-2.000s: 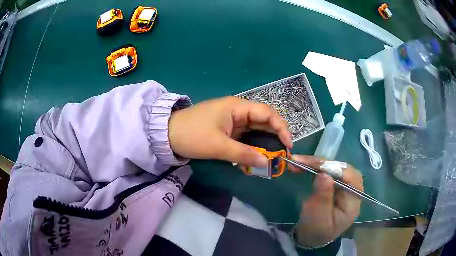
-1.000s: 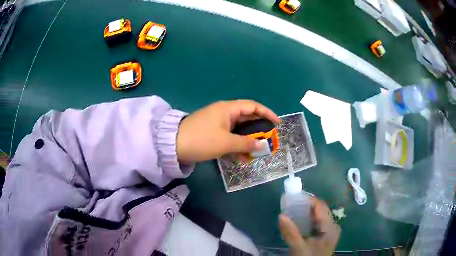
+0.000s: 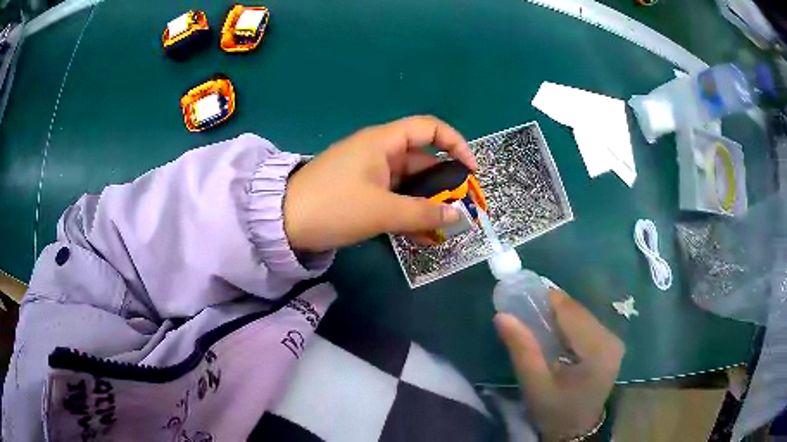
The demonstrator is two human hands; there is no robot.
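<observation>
My left hand (image 3: 367, 186) is shut on an orange-and-black unit (image 3: 440, 183), holding it over the left part of the parts box. The unit's orange rim and a white block face down and right. My right hand (image 3: 569, 363) is shut on a translucent squeeze bottle (image 3: 528, 306) with a white neck. Its thin tip points up-left and reaches the unit's orange rim; whether it touches is too small to tell. A dark metal bit shows at the right fingers; I cannot tell if it is the tweezers. The pale-walled parts box (image 3: 559, 184) holds many silver pins.
Three waiting units (image 3: 208, 108) sit at upper left. Right of the box lie white paper (image 3: 595, 129), a coiled white cable (image 3: 653, 253) and a white scrap (image 3: 625, 307). Farther right are a tape roll (image 3: 723, 177) in a white box, a water bottle (image 3: 725, 89) and a clear plastic bag (image 3: 720, 268).
The tweezers left the unit, and my right hand took up the squeeze bottle from beside the box. Its tip has since moved up to the unit. The white scrap now lies on the worktop.
</observation>
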